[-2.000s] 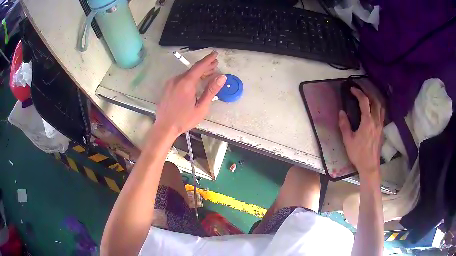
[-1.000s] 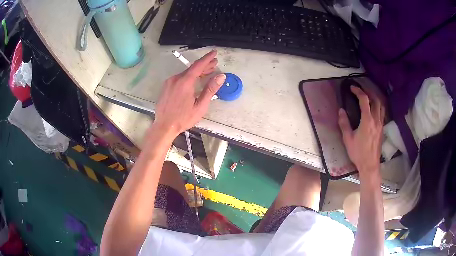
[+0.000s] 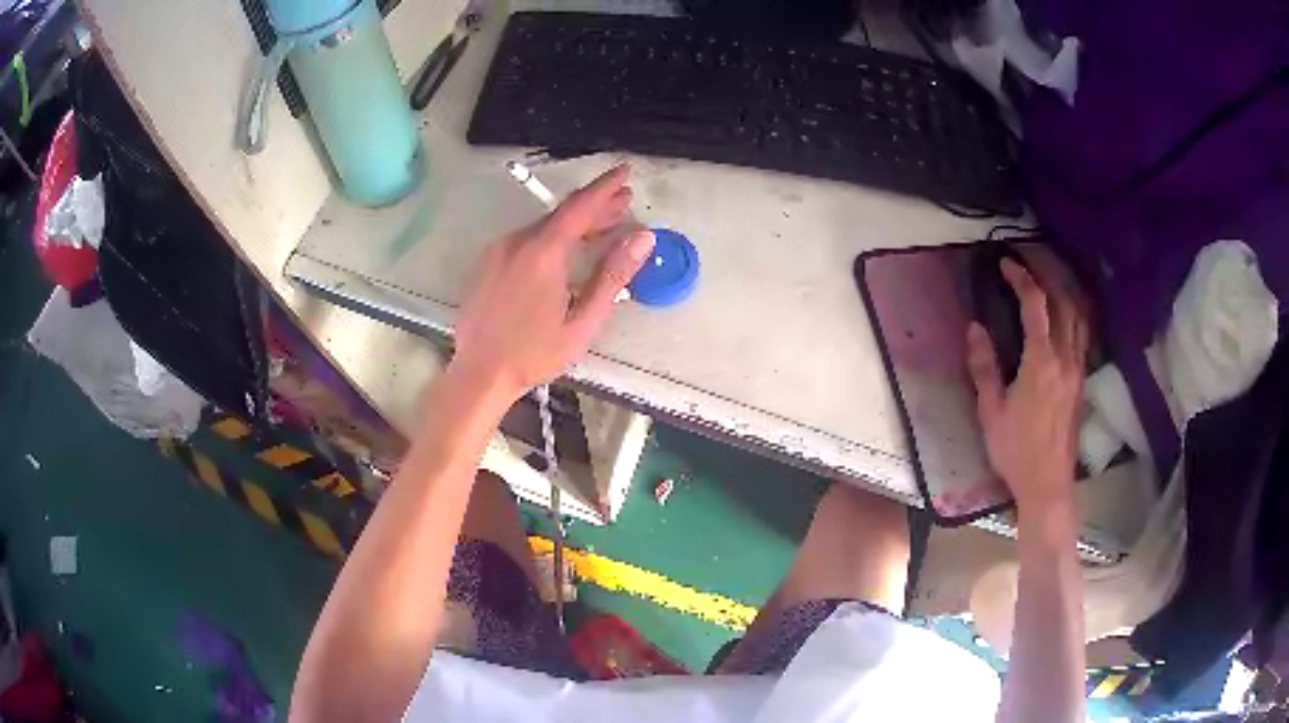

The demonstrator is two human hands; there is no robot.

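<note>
My left hand (image 3: 544, 297) rests on the desk, thumb tip at the edge of the round blue tape measure (image 3: 664, 269). A slim white stick (image 3: 532, 184) sticks out from between its fingers; the grip itself is hidden. The pale tape blade (image 3: 549, 445) hangs over the desk's front edge below that hand. My right hand (image 3: 1035, 389) lies over the black mouse (image 3: 998, 314), fingers on top, partly hiding it. The mouse is on the dark-edged pinkish mouse pad (image 3: 919, 381).
A black keyboard (image 3: 735, 99) lies across the back of the worn desk (image 3: 763, 339). A turquoise bottle (image 3: 365, 127) stands at the left. Purple fabric (image 3: 1131, 127) and white cloth (image 3: 1223, 325) crowd the right side. Yellow-black tape (image 3: 248, 487) marks the green floor.
The view has tilted slightly, so the desk and its things sit a little lower in the picture. Both hands keep their places on the desk.
</note>
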